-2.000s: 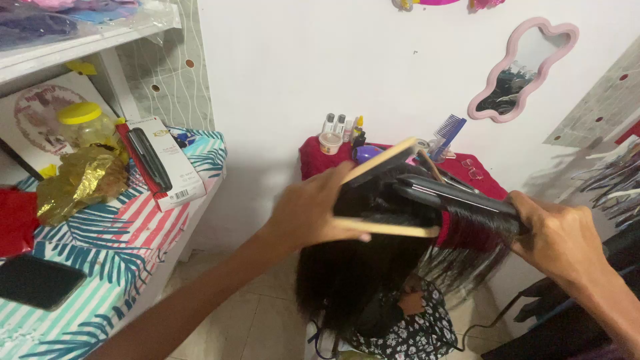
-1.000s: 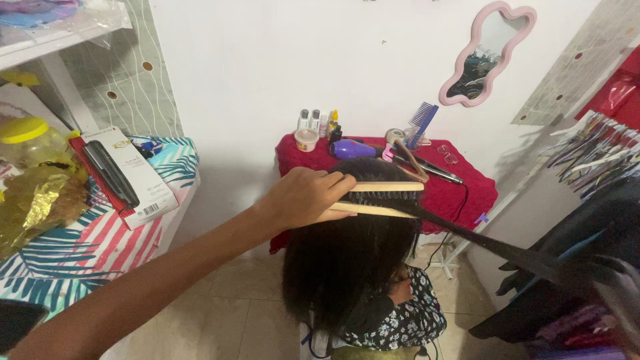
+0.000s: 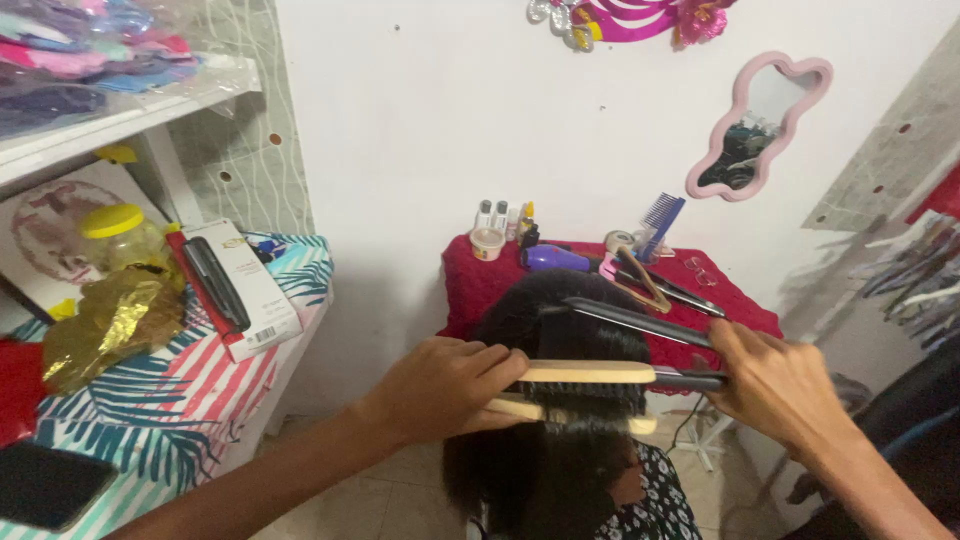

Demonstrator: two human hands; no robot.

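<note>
A person with long dark hair (image 3: 510, 472) sits with their back to me, in a floral top (image 3: 660, 502). My left hand (image 3: 457, 386) grips a folding wooden hair brush (image 3: 592, 371), whose two bristled arms lie over and under a section of hair. My right hand (image 3: 769, 382) holds a black flat iron (image 3: 637, 321) by its handles. Its plates stand apart, the upper one near the crown and the lower one partly behind the brush.
A red-covered table (image 3: 480, 289) bears a purple hair dryer (image 3: 559, 259), a blue comb (image 3: 664, 225), bottles and another slim styling tool (image 3: 690, 298). At left, a patterned cloth (image 3: 142, 390) carries a boxed flat iron (image 3: 240, 292) and a phone (image 3: 52, 484). Hanging clothes (image 3: 915, 285) line the right.
My right hand and the flat iron are back in clear view over the head. A second ago the brush held a strand stretched out to the right; now the hair hangs down through it.
</note>
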